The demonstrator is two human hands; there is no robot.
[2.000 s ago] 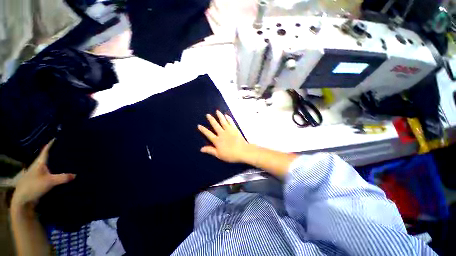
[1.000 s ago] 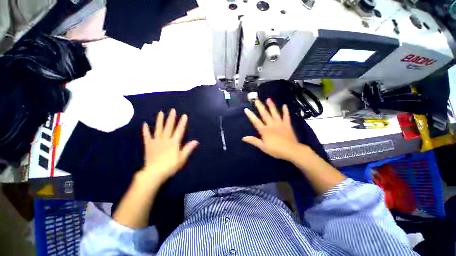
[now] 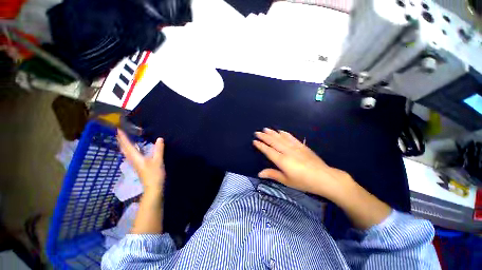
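A large dark garment panel (image 3: 238, 111) lies over the table and hangs past its front edge. A white cloth piece with a rounded end (image 3: 198, 82) lies at its upper left edge. My right hand (image 3: 290, 158) rests flat on the panel, fingers pointing left, covering most of the middle slit or strip. My left hand (image 3: 145, 163) is raised with thumb and fingers apart near the panel's left edge, above the blue basket, slightly blurred and empty. The presser foot area (image 3: 321, 94) is just above the panel at the upper right.
The sewing machine (image 3: 391, 47) stands upper right. Black scissor handles (image 3: 412, 137) lie to its lower side, partly covered. A shiny black bundle (image 3: 100, 37) is upper left. A blue basket (image 3: 79, 195) with white pieces sits lower left. A red-striped white sheet (image 3: 124, 84) is at the table's left end.
The view has turned toward the left and shows more of the basket. My left hand has moved off the panel to its left edge. My right hand has moved onto the panel's middle mark.
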